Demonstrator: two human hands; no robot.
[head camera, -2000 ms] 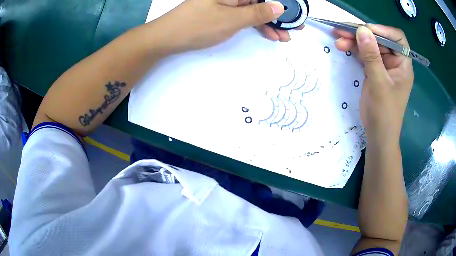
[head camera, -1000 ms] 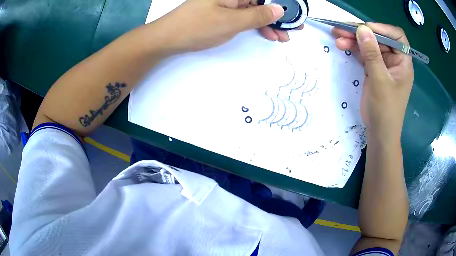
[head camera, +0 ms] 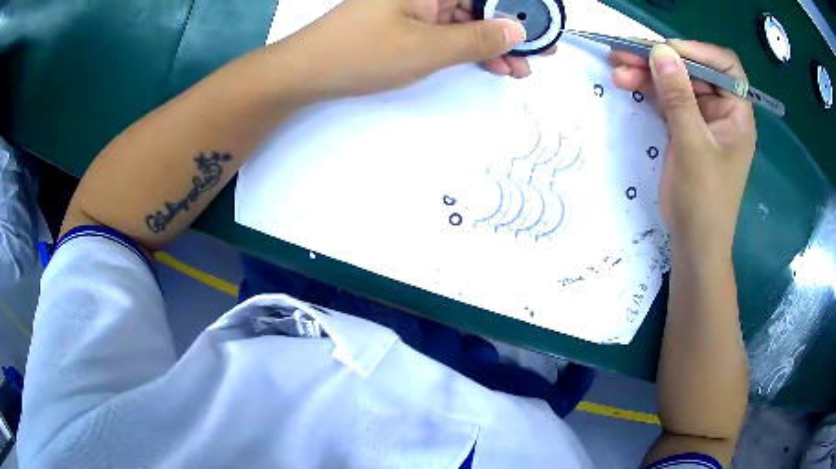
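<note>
My left hand (head camera: pixel 458 37) holds a round disc assembly (head camera: pixel 534 38) with a black rim, pale ring, grey face and dark centre hole, at the top of the view. The thumb lies on its face and fingers are under it. My right hand (head camera: pixel 692 92) is shut on slim silver tweezers (head camera: pixel 632 46), whose tip is at the disc's right rim; whether it touches cannot be told. Below, thin grey curved wire pieces (head camera: pixel 527 209) lie in overlapping rows on the white paper sheet (head camera: pixel 367 174). Small black rings (head camera: pixel 456 219) lie to both sides of them.
Waiting discs (head camera: pixel 775 38) stand on the dark green table (head camera: pixel 779 183) at the upper right. A shiny crinkled clear sheet (head camera: pixel 779 353) is at the right table edge. Dark marks (head camera: pixel 587 272) show on the paper's lower right. Yellow floor lines show below the table.
The waiting discs have shifted right and down. My left thumb and the held disc have moved very slightly. The tweezers stay at the disc's rim.
</note>
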